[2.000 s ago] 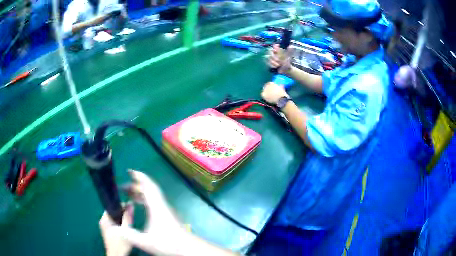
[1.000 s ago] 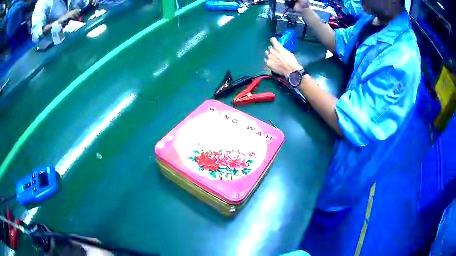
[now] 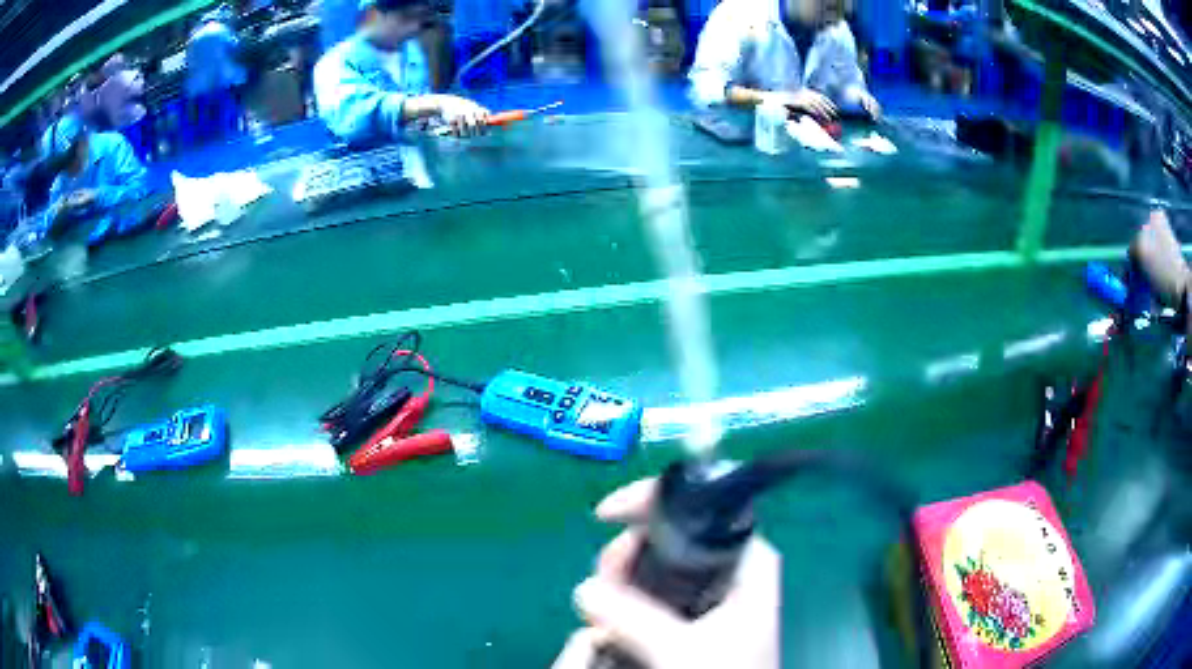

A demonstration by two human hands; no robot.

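Note:
My right hand, blurred and cut off by the bottom edge, is closed around the black electric screwdriver. The screwdriver's lower end and bit are hidden. A pale cord rises from its top and a black power cord curves right. My left hand is not in view. Behind the screwdriver, a blue tester lies screen-up, joined to a red clamp and a black clamp. Another blue tester lies farther left, with dark and red leads beside it.
A pink-lidded tin stands at right. A green rail crosses the bench behind the testers. Part of a blue tester shows at bottom left. A person's hand is at the right edge. Several people work across the bench.
The view has swung left, so the tin and screwdriver appear farther right. My right hand now shows around the screwdriver; the left hand seen two seconds ago is out of view.

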